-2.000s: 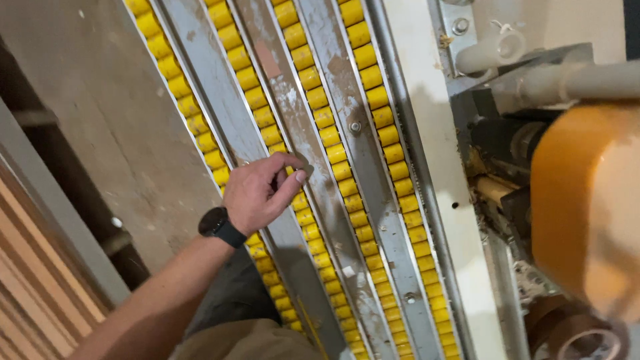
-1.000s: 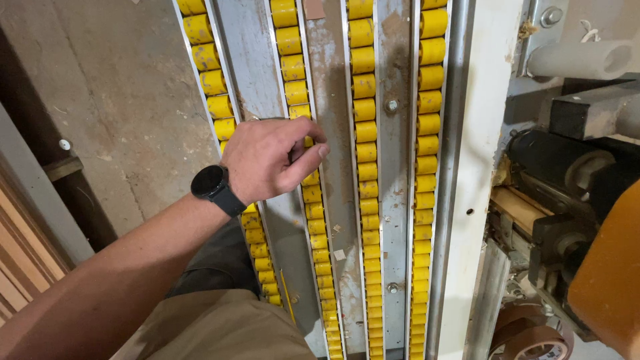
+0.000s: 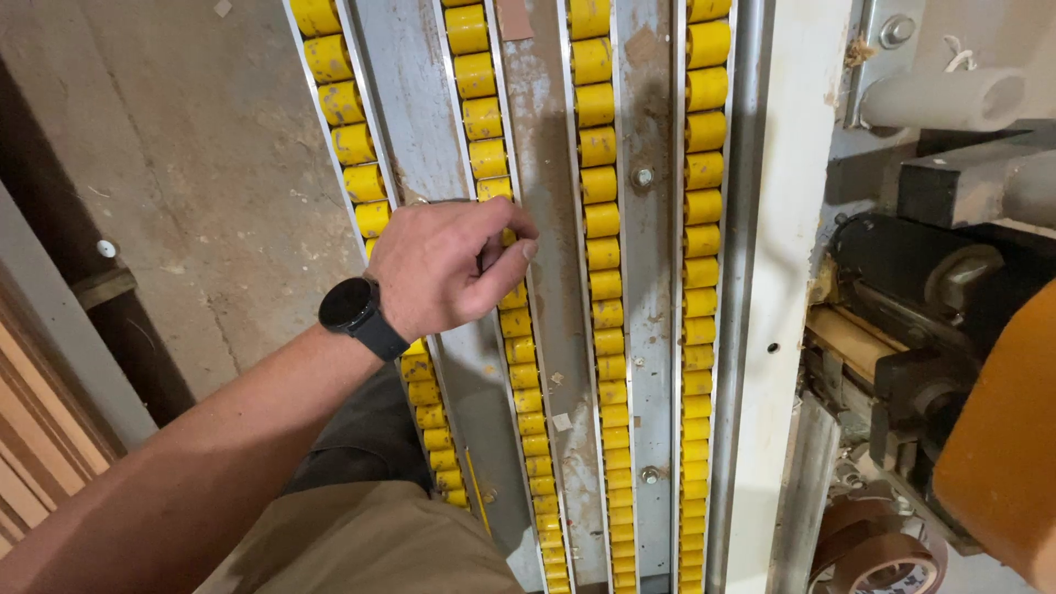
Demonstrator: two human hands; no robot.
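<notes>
My left hand (image 3: 454, 264) hangs over the two left roller tracks, its fingers curled and the thumb near the index fingertip. Whether anything small sits between them cannot be told. A black watch (image 3: 351, 309) is on that wrist. Beneath and beside the hand run several rows of yellow conveyor rollers (image 3: 598, 219) in metal rails, with grey metal strips (image 3: 557, 247) between them that carry bolts, dust and scraps. My right hand is out of view.
Along the right runs a cream metal beam (image 3: 784, 272); past it are a black machine part (image 3: 916, 256), an orange cover (image 3: 1006, 445), a pale tube (image 3: 940, 97) and rolls of brown tape (image 3: 887, 565). Stacked boards (image 3: 49, 429) lie at the left, beside the concrete floor (image 3: 198, 165).
The view has shifted and turned, so the roller tracks now stand more upright in it. My left hand stays over the tracks with its fingers curled.
</notes>
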